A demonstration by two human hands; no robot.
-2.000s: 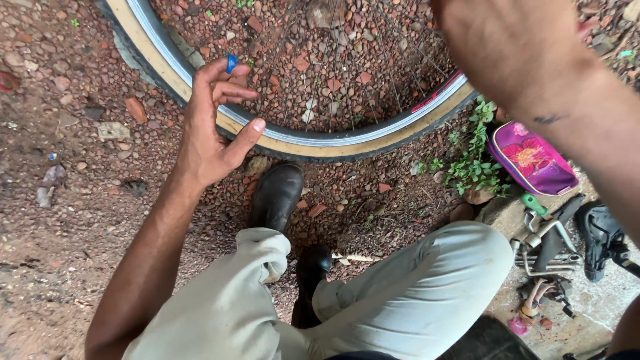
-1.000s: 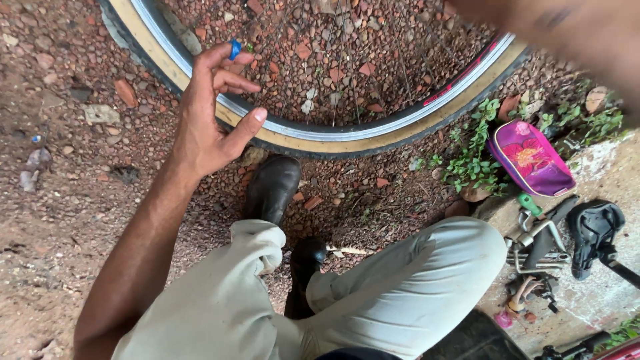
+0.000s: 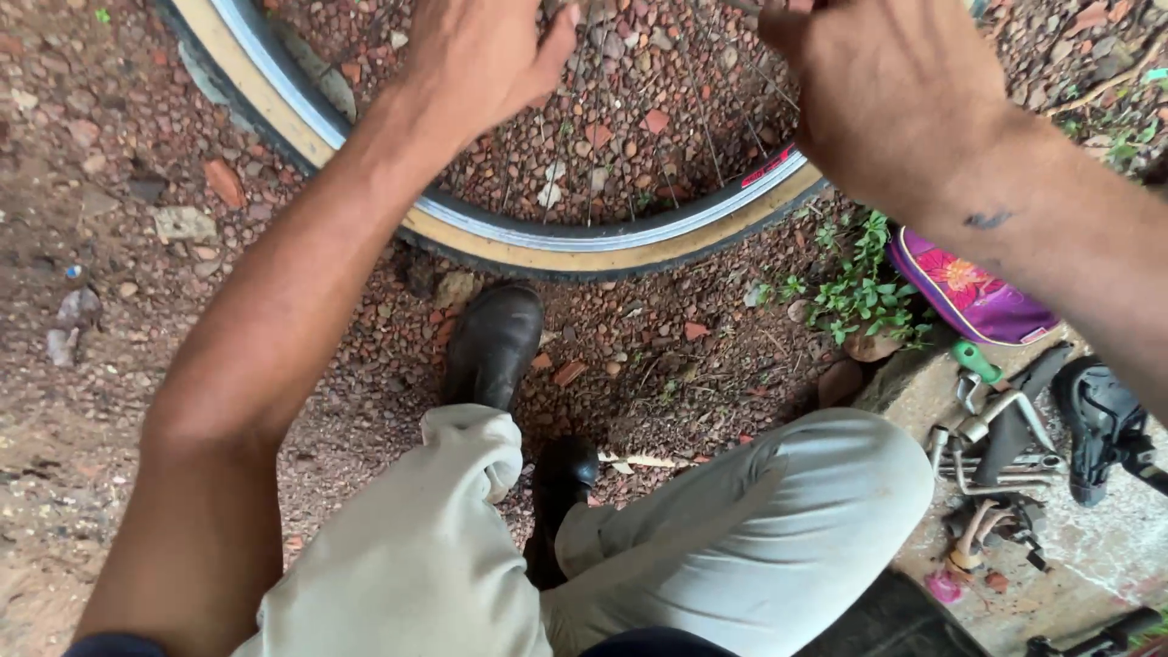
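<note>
A bicycle wheel [image 3: 593, 246] with a tan-sided tyre, silver rim and thin spokes spans the upper part of the view. My left hand [image 3: 488, 59] is over the wheel's spokes at the top edge; its fingers run partly out of frame, so any hold is hidden. To the right, my right hand [image 3: 885, 100] is curled near the top edge above the wheel's right side. A thin bar-like piece shows at its fingertips, but what it belongs to is cut off.
At the right lie a purple flowered pouch [image 3: 976, 292], a green-handled tool [image 3: 976, 362], several metal wrenches [image 3: 999, 415] and a black bicycle pedal [image 3: 1090, 429] on a concrete slab [image 3: 1086, 547]. My boots [image 3: 493, 347] stand on gravel below the wheel, beside green weeds [image 3: 867, 292].
My left hand has moved up and right, from beside the rim to over the spokes. The blue item seen earlier at its fingertips is out of sight. My right hand shows more fully than one second ago.
</note>
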